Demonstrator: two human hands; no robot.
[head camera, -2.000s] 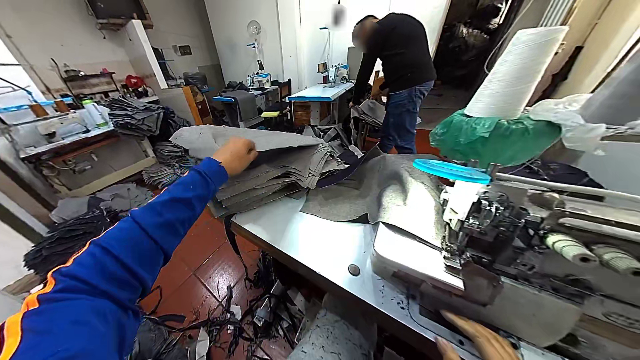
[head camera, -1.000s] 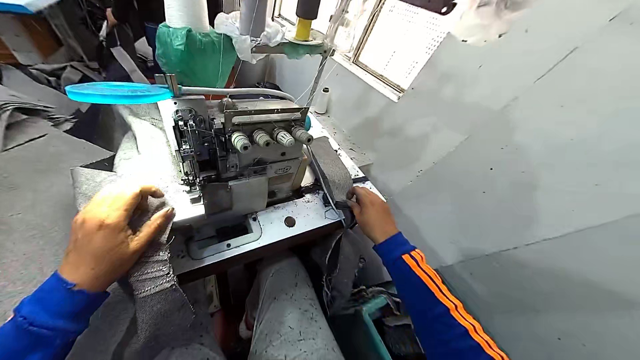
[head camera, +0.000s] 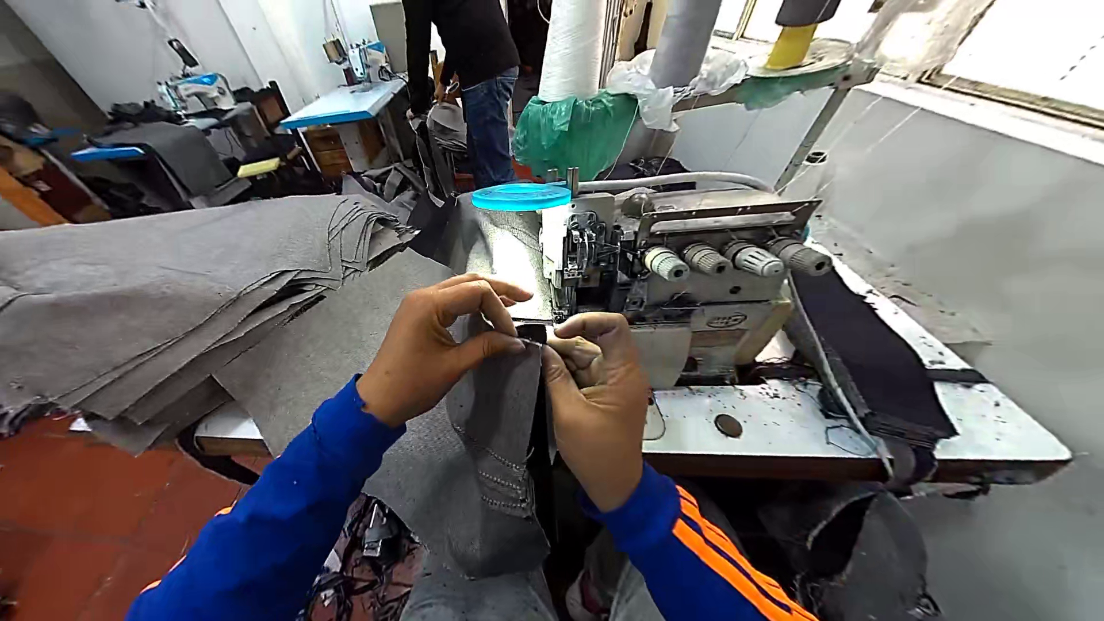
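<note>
Both hands meet in front of the presser area of an overlock sewing machine (head camera: 707, 285). Thumb and finger of my left hand (head camera: 440, 336) pinch the upper edge of a grey fabric piece (head camera: 496, 423), which hangs down with rows of stitching across it. Close beside it, my right hand (head camera: 599, 388) grips the same edge, next to a dark strip. More grey cloth (head camera: 509, 250) lies left of the machine head, under a blue round disc (head camera: 521, 197). The fingertips partly hide the edge between them.
Stacked grey fabric pieces (head camera: 172, 267) cover the table's left side. Dark folded pieces (head camera: 871, 354) lie on the white table (head camera: 1009, 423) at right. Thread cones (head camera: 571, 52) stand behind the machine. Another person (head camera: 474, 52) stands farther back, near other sewing tables. Scraps lie on the floor.
My hands, apart one second ago with the right at the dark pieces beside the machine, are now together at the grey fabric's edge. The view has swung widely between frames.
</note>
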